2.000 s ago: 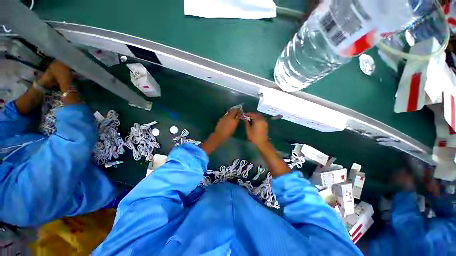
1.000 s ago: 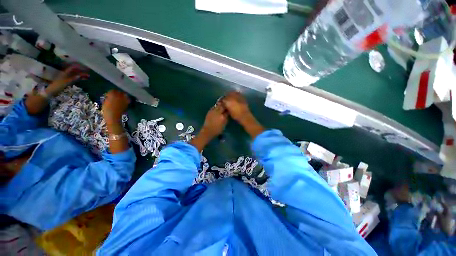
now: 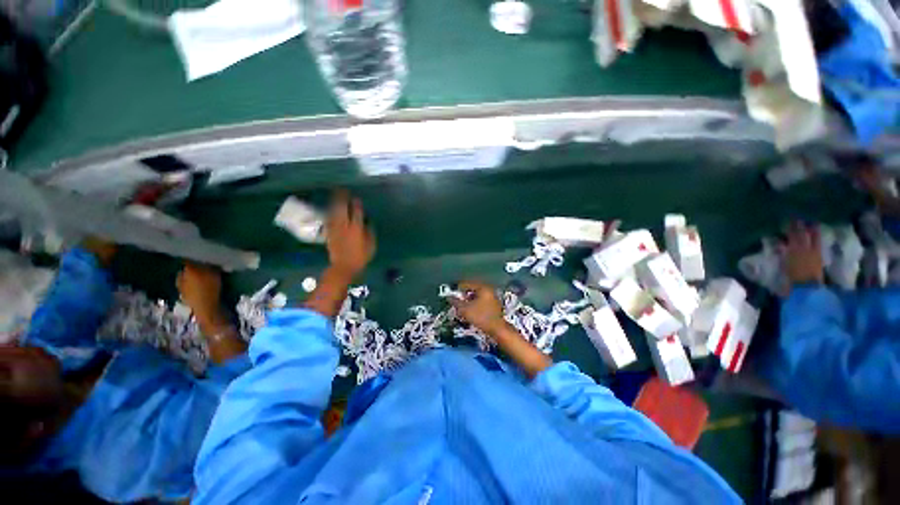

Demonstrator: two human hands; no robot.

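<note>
My left hand (image 3: 347, 240) is blurred and reaches forward, with its fingers beside a small white box (image 3: 300, 220). I cannot tell whether it grips the box. My right hand (image 3: 480, 308) is low over the cable heap, its fingertips closed on a small white cable bundle, partly hidden by the fingers. Looped white cable bundles (image 3: 390, 340) lie heaped along the green bench in front of my body. A smaller tangle (image 3: 538, 258) lies to the right of my right hand.
White boxes (image 3: 671, 286) are piled at right. A white power strip (image 3: 431, 146) sits on the rail (image 3: 266, 148). A bottle (image 3: 360, 54) and paper (image 3: 237, 35) lie on the upper shelf. A grey strut (image 3: 187, 237) crosses at left. Workers sit both sides. A red stool (image 3: 673, 409) shows lower right.
The view has turned to the right. My hands were together near the rail; now they are apart, left forward and right back at the cables. A white box now shows beside my left hand.
</note>
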